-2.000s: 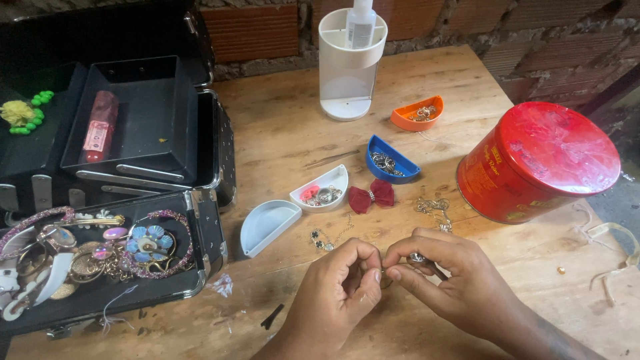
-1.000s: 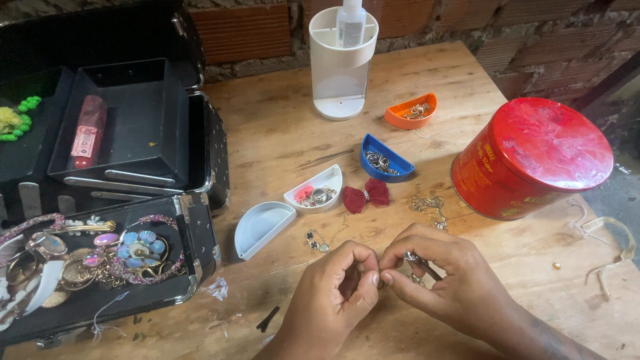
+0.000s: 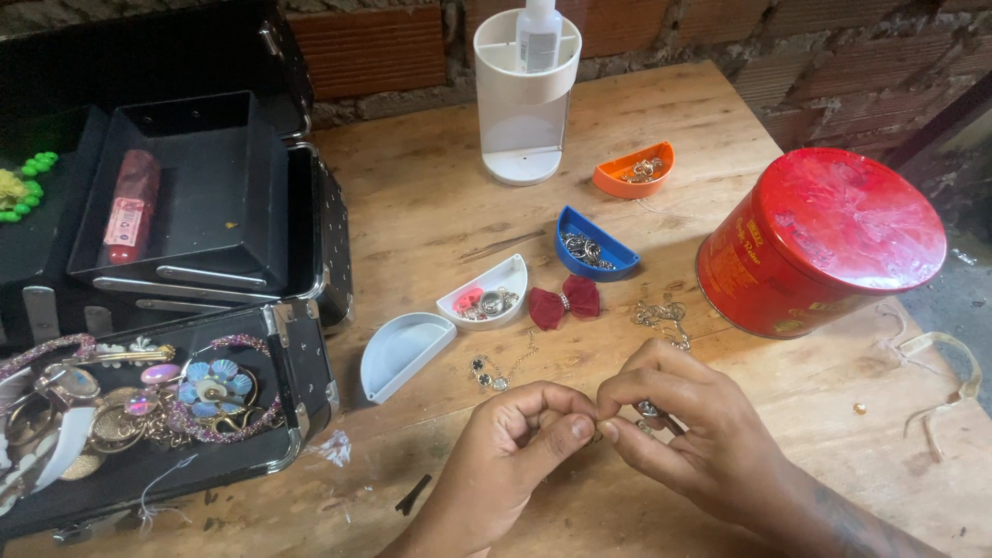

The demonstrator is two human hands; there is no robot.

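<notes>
My left hand (image 3: pixel 523 457) and my right hand (image 3: pixel 682 422) meet at their fingertips over the wooden table, pinching a small piece of jewelry (image 3: pixel 595 435) that the fingers mostly hide. Silvery metal pieces (image 3: pixel 647 408) show within the curled fingers of my right hand. Just beyond my hands lie a bracelet with dark round stones (image 3: pixel 490 375) and a tangled chain (image 3: pixel 663 318). A dark red bow (image 3: pixel 565 303) sits between them and a blue half-round tray (image 3: pixel 593 252) of silvery jewelry. Beside the bow, a white half-round tray (image 3: pixel 504 287) holds jewelry and a pink piece.
An open black case (image 3: pixel 310 364) full of jewelry fills the left side. A light half-round tray (image 3: pixel 403 353) is near it. Farther back are a white holder (image 3: pixel 521 116) with a bottle (image 3: pixel 538 39) and an orange tray (image 3: pixel 632 174). A red tin (image 3: pixel 814 248) stands right.
</notes>
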